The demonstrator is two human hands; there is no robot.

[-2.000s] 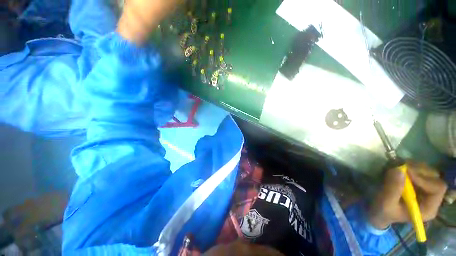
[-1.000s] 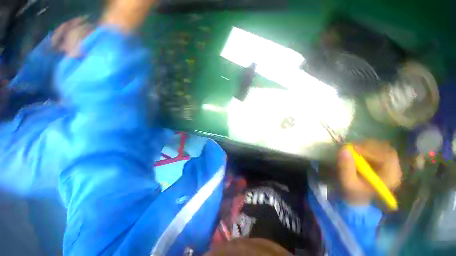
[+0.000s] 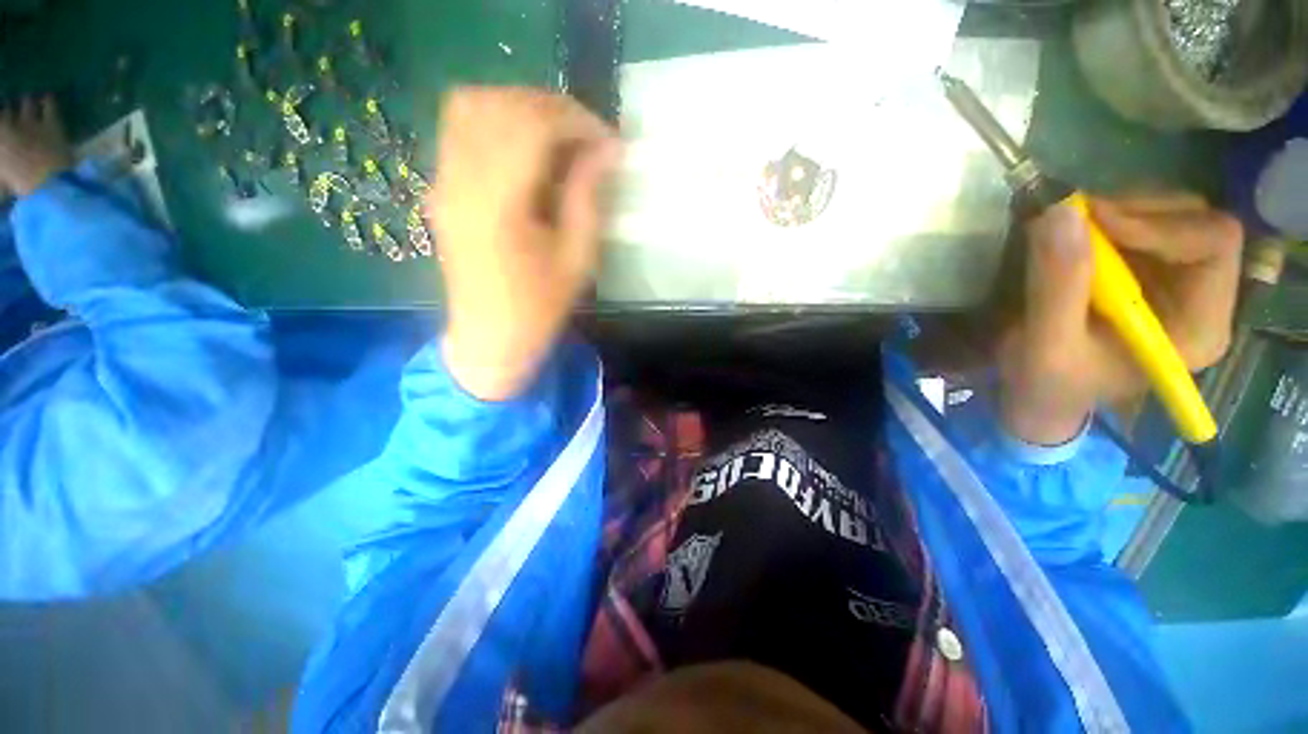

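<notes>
The round notched disc (image 3: 796, 187) lies on the pale shiny work sheet (image 3: 681, 265). My right hand (image 3: 1155, 273) holds the yellow soldering iron (image 3: 1133, 316) like a pen. The iron's silver tip points up and left, over the sheet's upper right part, apart from the disc. My left hand (image 3: 509, 215) is blurred at the sheet's left edge, its fingers bent towards the sheet. Whether it holds anything cannot be told. Many small assemblies with yellow-green dots (image 3: 344, 172) lie on the green mat left of it.
A white paper strip (image 3: 861, 26) lies beyond the sheet. A dark strip (image 3: 588, 65) runs along the sheet's upper left. A round grey pot (image 3: 1112, 65) with silvery contents stands at the upper right. Another person's blue sleeve (image 3: 129, 273) and hand are at the left.
The view has turned and shifted. My left hand has come from the upper left, over the assemblies' side, to the sheet's left edge. My right hand still holds the iron.
</notes>
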